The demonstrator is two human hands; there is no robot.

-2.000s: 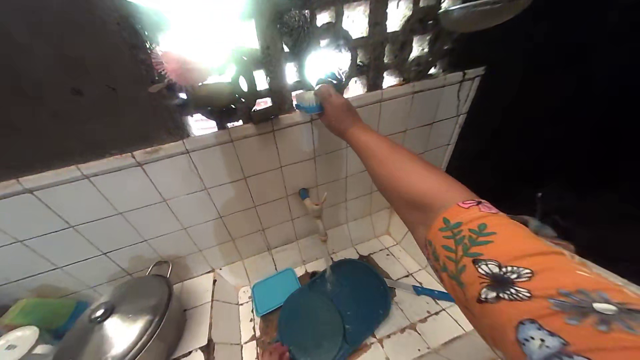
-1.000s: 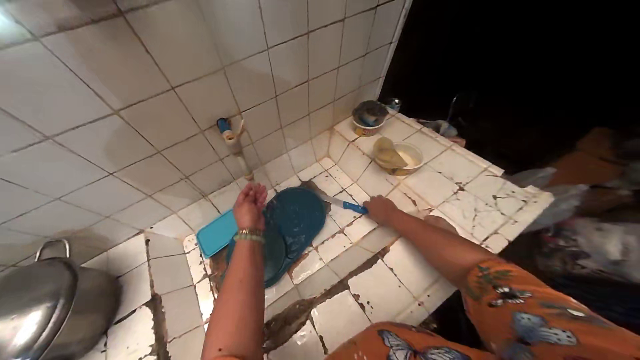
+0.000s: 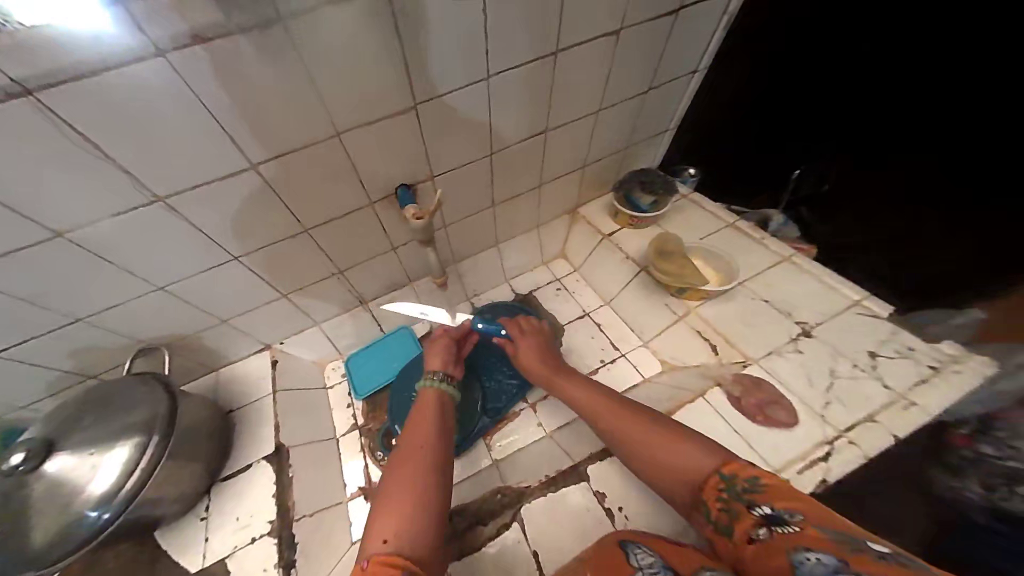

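My right hand (image 3: 530, 346) grips the blue handle of a kitchen knife (image 3: 420, 311), its blade pointing left below the tap. Close beside it, my left hand (image 3: 450, 349), with bracelets at the wrist, has its fingers at the knife where handle and blade meet; whether they close on it is not clear. Under both hands, in the tiled sink, lie dark blue plastic pieces (image 3: 502, 392), partly hidden by my left arm. A light blue rectangular lid (image 3: 384, 362) rests at their left. Above is a plastic tap (image 3: 422, 228) on the wall.
A large lidded metal pot (image 3: 188, 436) stands at the left. On the right tiled ledge are a tub holding a dark scouring pad (image 3: 645, 190), a tub with a yellowish cloth or sponge (image 3: 676, 260) and a pinkish flat piece (image 3: 760, 400). Several tiles have broken edges.
My right hand has come from the wall ledge down to the sink, where it took the knife's handle. The knife has since moved left, over the blue pieces, to my left hand. The view has tilted down.
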